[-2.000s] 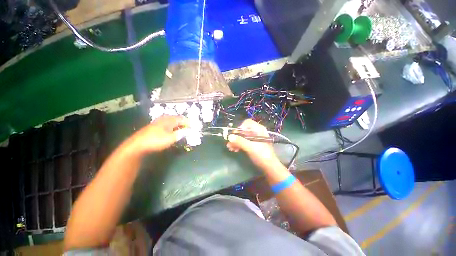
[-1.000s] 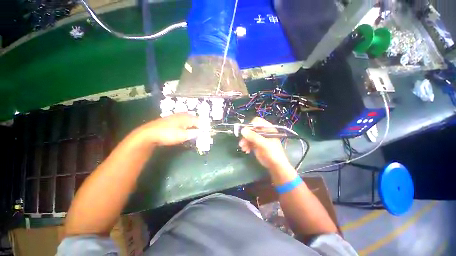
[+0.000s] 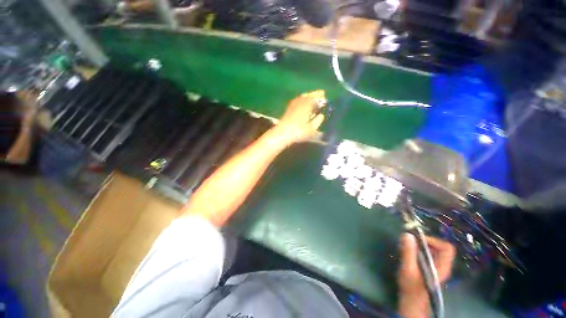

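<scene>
My left hand [image 3: 302, 117] reaches over the green belt [image 3: 239, 77], its fingertips closed around a small white and dark part [image 3: 321, 104], blurred. My right hand [image 3: 427, 264] is at the lower right, cut off by the bottom edge, and holds the soldering iron [image 3: 413, 225] with its tip end towards the white parts. The white plastic parts [image 3: 363, 177] lie in a pile on the green bench [image 3: 291, 199], beside the hood. Thin coloured lead wires [image 3: 475, 233] lie tangled to the right of the pile.
The fume hood [image 3: 428, 166] and blue duct [image 3: 468, 118] stand behind the pile. A silvery hose [image 3: 366, 97] curves over the belt. Black component trays [image 3: 205, 130] and an open carton [image 3: 115, 242] are at left. Another person's arm [image 3: 23, 133] shows at the far left.
The view has swung left. My left hand has moved from the pile out over the belt with a small part. My right hand still holds the iron, now drawn lower and pointing upward.
</scene>
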